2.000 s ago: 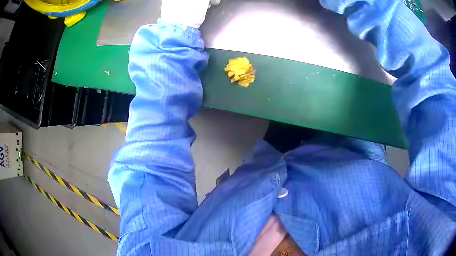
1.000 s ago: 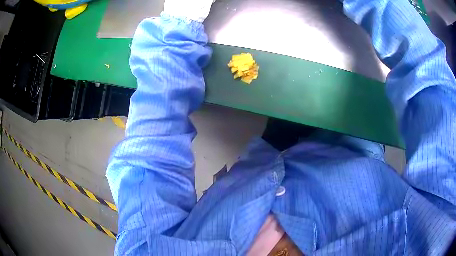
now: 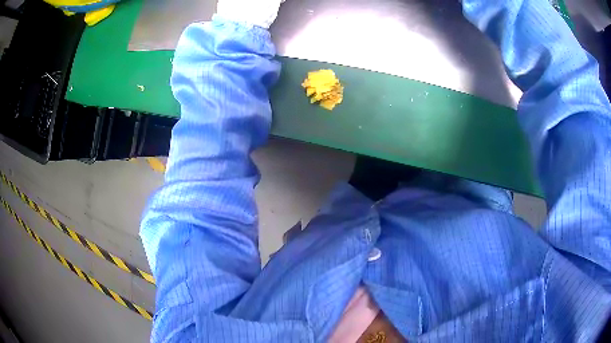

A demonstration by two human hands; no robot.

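My left hand is in a white knit glove at the top edge of the view. Only its cuff and lower part show; the fingers are cut off. My right hand is out of the picture; only the blue sleeve shows, rising to the top edge. A shiny metal sheet with bright glare lies between the two forearms. A small crumpled yellow clump lies on the green front strip of the bench. What the hands hold or touch is not visible.
A yellow and blue item is cut off at the top left. A second grey sheet lies left of my left sleeve. Black crates stand at the bench's left end. Yellow-black tape runs along the grey floor at lower left.
The view has shifted slightly, and the white AGV-marked box at the left has left it. My right forearm has moved a little to the right. My left hand shows less at the top edge.
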